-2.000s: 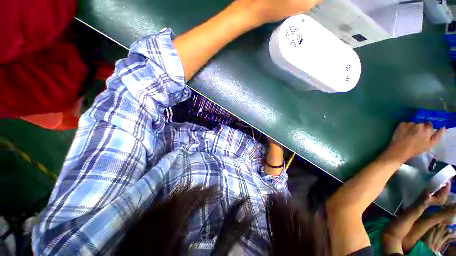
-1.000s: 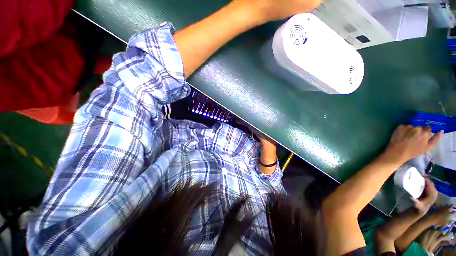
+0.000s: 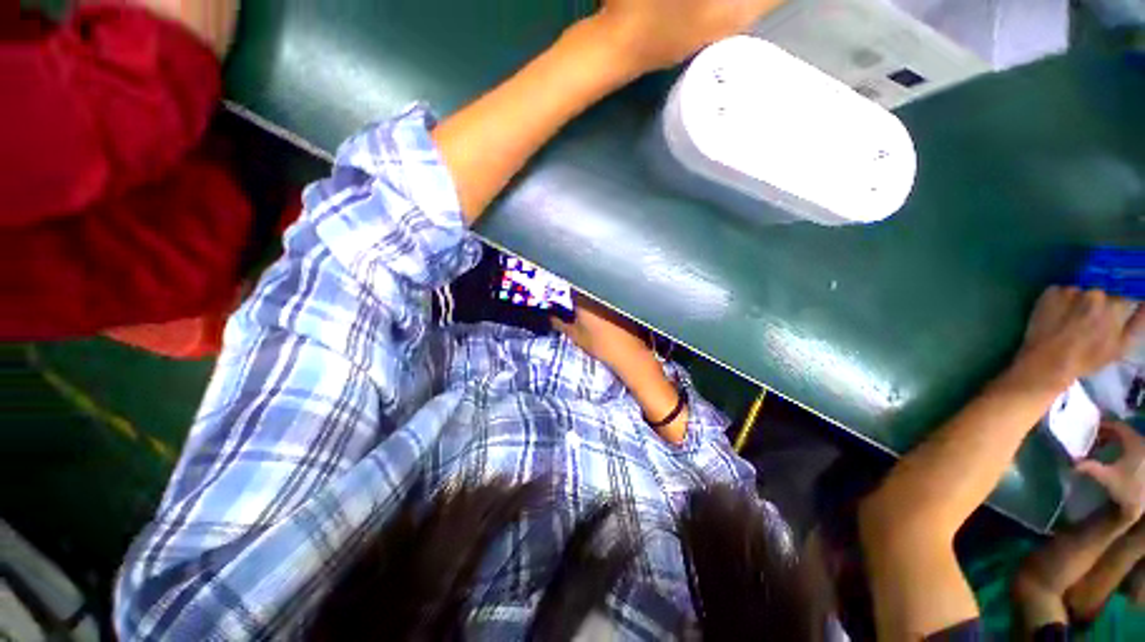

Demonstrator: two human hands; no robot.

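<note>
A white oblong device (image 3: 794, 132) with a small grille mark at each end lies on the green bench beside a whitish carton (image 3: 879, 57). My left hand (image 3: 684, 23) is at the top edge of the picture, partly cut off, beside the carton's near corner; its fingers are hidden. My right hand (image 3: 590, 332), with a black band at the wrist, is low at the bench edge over my lap. It is at the corner of a dark thing with a small lit, coloured screen (image 3: 534, 289), possibly a phone. Its grip is unclear.
The green bench (image 3: 753, 295) has a diagonal front edge. Another person's bare arm (image 3: 992, 439) reaches across at the right, near a blue item (image 3: 1111, 271). A further person's hand (image 3: 1120, 467) is at a small white piece (image 3: 1074, 420). A red sleeve (image 3: 113, 126) is at upper left.
My right hand has moved left and up to the dark thing, whose display now shows coloured spots. My left hand stays by the carton. The neighbour's white piece has shifted.
</note>
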